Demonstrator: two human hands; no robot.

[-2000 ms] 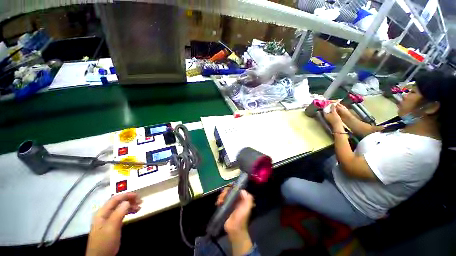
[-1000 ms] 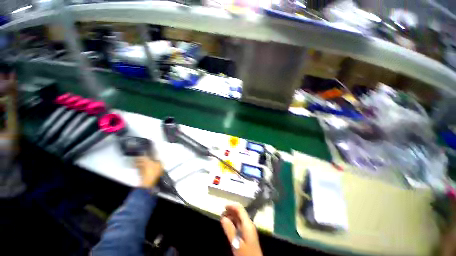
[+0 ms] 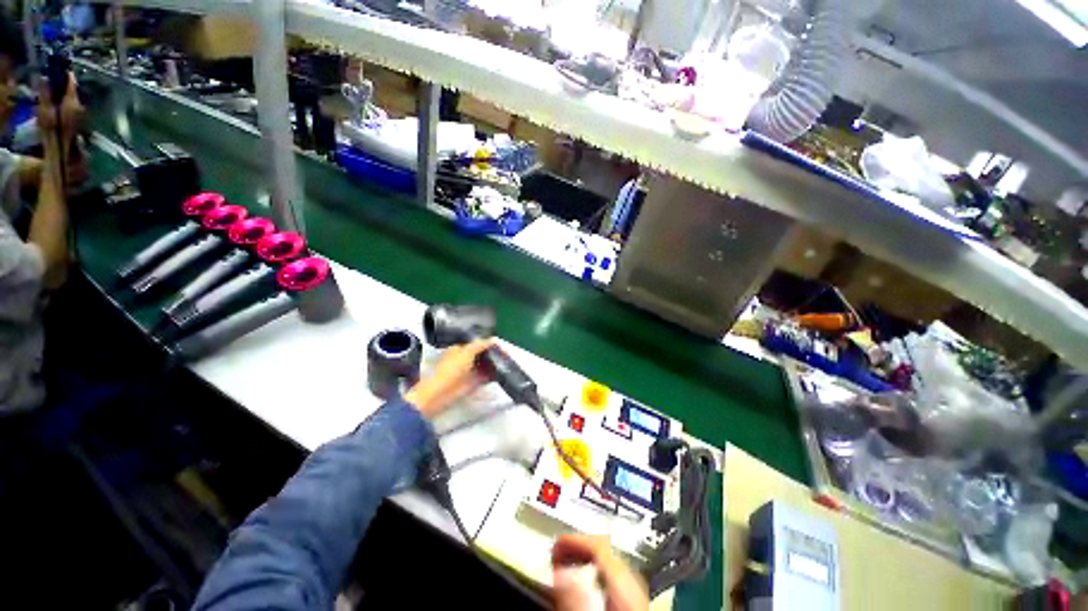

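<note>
My left hand [image 3: 451,380] has its fingers around the handle of a grey hair dryer [image 3: 459,322], whose dark cord runs over the white test box [image 3: 597,477]. A second hair dryer [image 3: 394,362] lies on the white board [image 3: 280,382] beside my left wrist, its round end facing up; my sleeve partly hides its handle. The box has two lit displays and red switches. A looped dark cord [image 3: 686,525] lies on its right side. My right hand [image 3: 597,575] is at the bottom edge, blurred and cut off; I cannot tell what it holds.
Several pink-ended hair dryers [image 3: 245,257] lie in a row at the left. A person's arm [image 3: 50,197] is at the far left. A small instrument [image 3: 793,561] lies on the tan board at the right. A long shelf [image 3: 644,113] runs above the green bench [image 3: 573,322].
The view has swung left. My left hand has left the dryer set down on the white board and moved right onto the other dryer's handle. My right hand stays near the box's front edge.
</note>
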